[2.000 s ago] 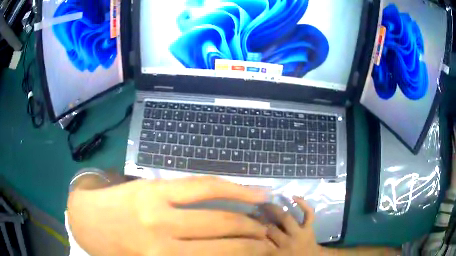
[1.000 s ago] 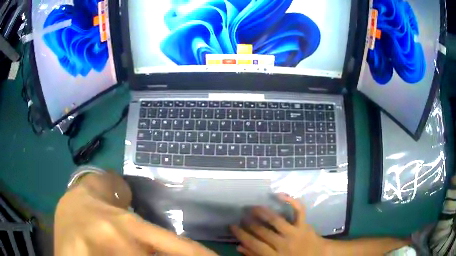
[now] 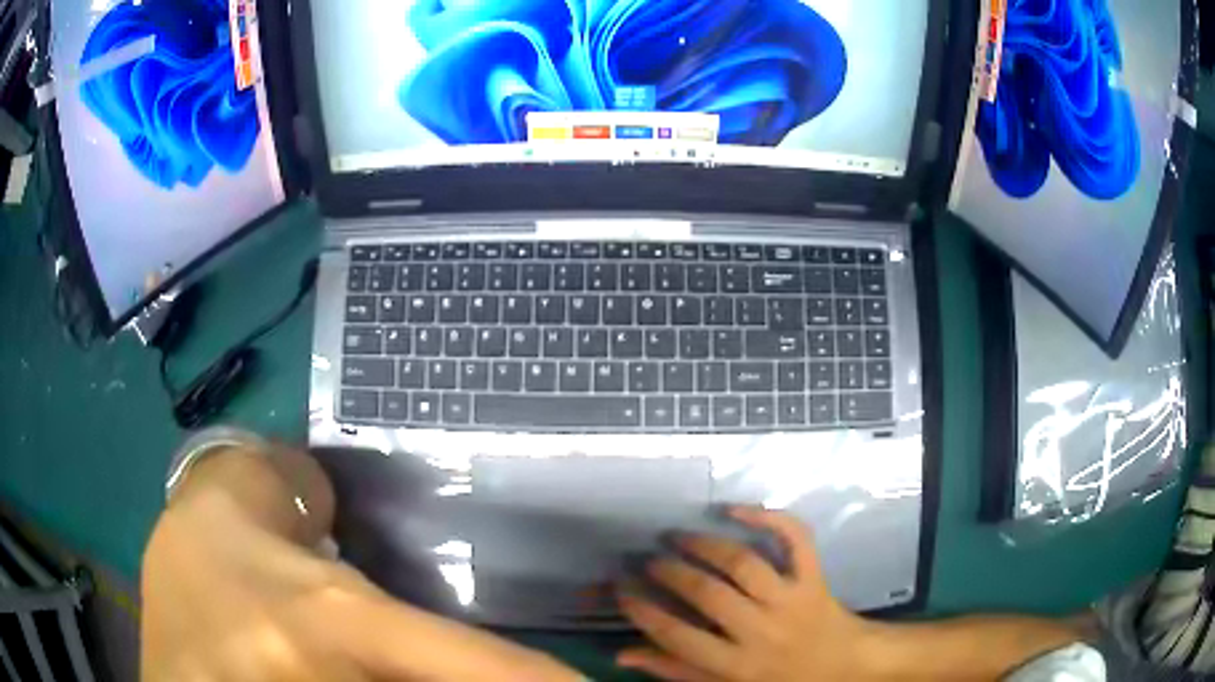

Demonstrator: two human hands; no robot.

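Observation:
An open laptop lies in front of me, its main display [image 3: 600,80] lit with a blue-swirl wallpaper and a small bar of coloured buttons. The keyboard [image 3: 613,333] and filmed palm rest [image 3: 826,493] are below it. My right hand [image 3: 740,606] rests at the lower right of the palm rest, fingers curled to the left around or over a dark, blurred shape that I cannot identify. My left hand [image 3: 287,600] is large and close to the camera at the lower left, over the front left corner; its fingers are cut off or blurred. The touchpad [image 3: 593,493] lies partly in shadow.
Lit side screens stand at the left [image 3: 167,147] and right [image 3: 1066,147]. A black cable bundle [image 3: 213,386] lies on the green mat [image 3: 67,426]. A filmed grey slab [image 3: 1099,413] lies at the right. A striped sleeve [image 3: 1186,573] shows at the right edge.
My left hand has moved off the front middle of the laptop towards the lower left, baring the touchpad. My right hand stays on the palm rest. The view has shifted, so the laptop sits higher.

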